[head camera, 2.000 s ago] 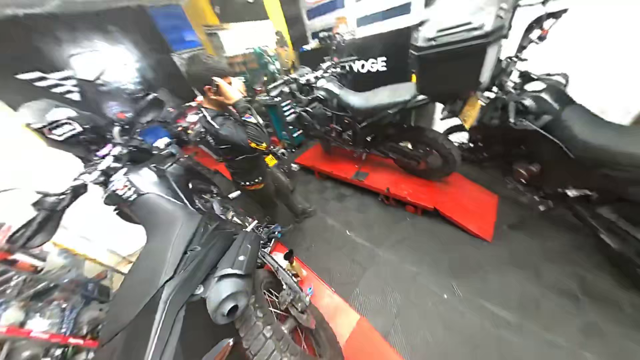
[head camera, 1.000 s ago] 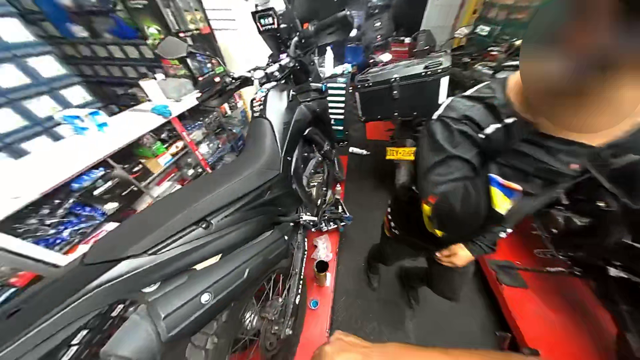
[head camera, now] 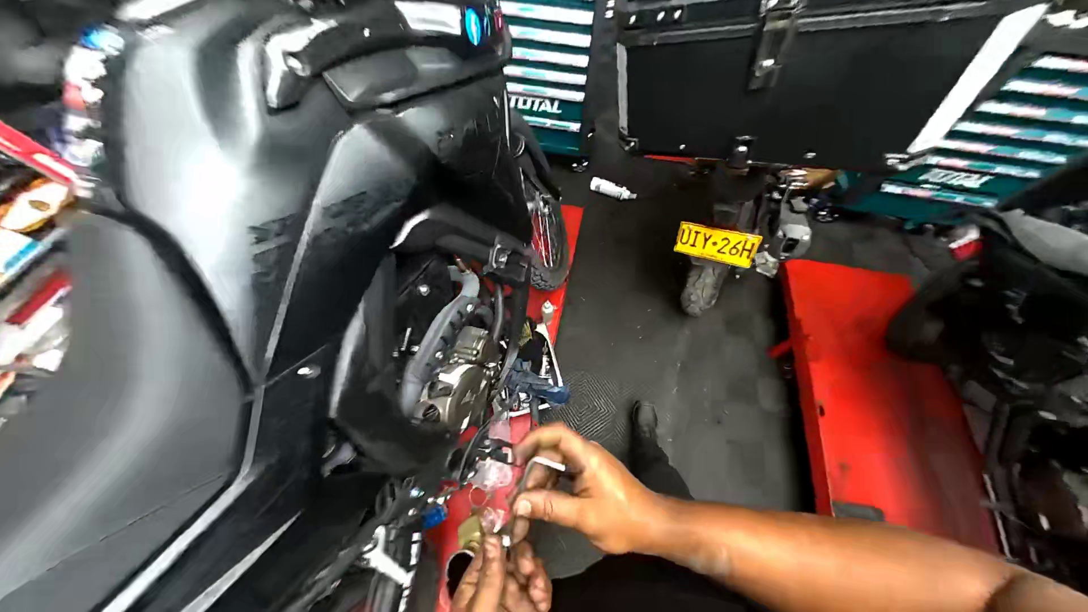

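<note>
In the head view, my right hand (head camera: 595, 493) holds a thin, bent metal piece (head camera: 546, 464) between thumb and fingers. Below it, my left hand (head camera: 501, 578) has its fingertips pinched at what looks like the piece's lower end; blur hides the exact grip. Both hands are beside a black motorcycle (head camera: 314, 246), low and to the right of its engine (head camera: 459, 395). Beneath the hands, a red lift platform (head camera: 455, 527) carries a clear plastic bag (head camera: 493, 472), a small blue item (head camera: 434, 515) and an open-ended round container (head camera: 460, 565).
A second motorcycle with a black top case (head camera: 790, 93) and yellow plate (head camera: 718, 245) stands ahead. Another red lift (head camera: 884, 382) is at right, beside a dark motorcycle. Teal tool cabinets (head camera: 548, 76) stand behind. A white bottle (head camera: 612, 189) lies on the dark floor (head camera: 714, 382).
The view has swung down and closer to the black motorcycle's engine side. Both my hands have come into view together. The person seen at right a second ago is out of view.
</note>
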